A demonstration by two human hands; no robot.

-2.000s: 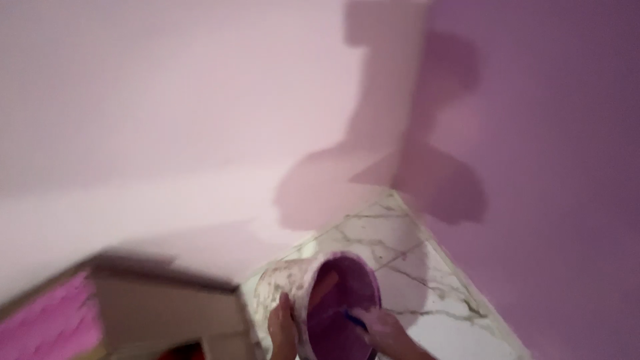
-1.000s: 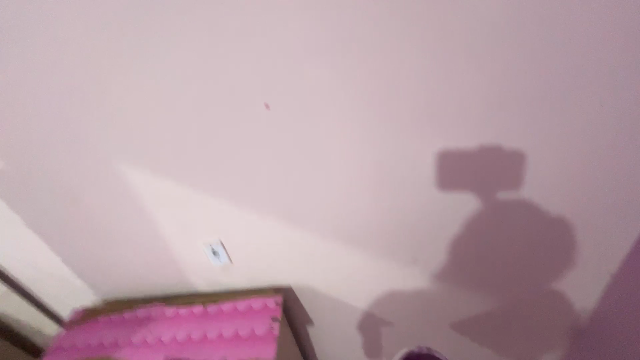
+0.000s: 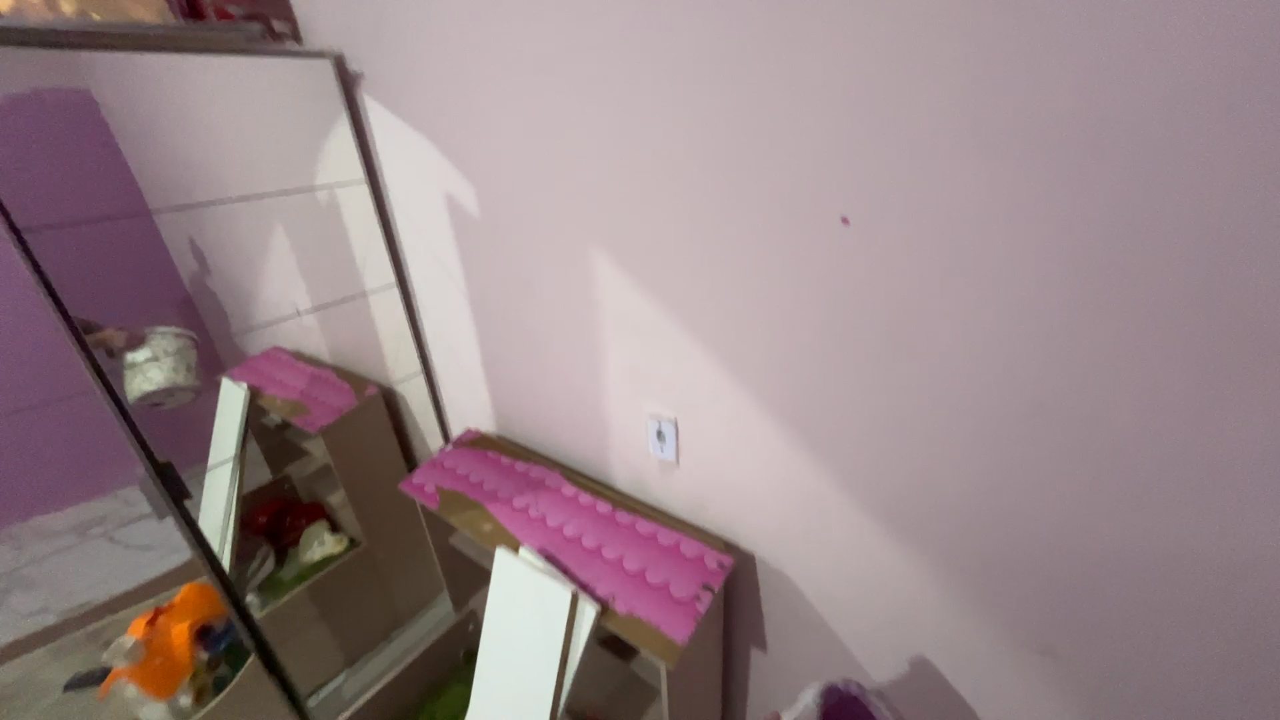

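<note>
At the bottom edge stands the rim of a white paint bucket (image 3: pixel 835 700) with purple paint inside. A sliver of my left hand (image 3: pixel 773 716) shows at the left side of that rim; the rest of it is out of frame. In the mirrored wardrobe door (image 3: pixel 290 240) appears a reflection of the paint-smeared bucket (image 3: pixel 162 367), held up by a hand at its rim. My right hand is not in view, nor is any tool inside the bucket. The wall (image 3: pixel 950 350) is pale pink, with a small dark spot.
A low cabinet with a pink scalloped cover (image 3: pixel 590 530) stands against the wall, and white boards (image 3: pixel 520 635) lean on it. Above it is a wall socket (image 3: pixel 662 438). The mirror also reflects a purple wall (image 3: pixel 90 270) and an orange item (image 3: pixel 180 640).
The view has swung left from the floor corner to the wardrobe mirror. Both hands showed at the bucket two seconds ago; now the bucket's rim is at the bottom edge and the right hand is out of view.
</note>
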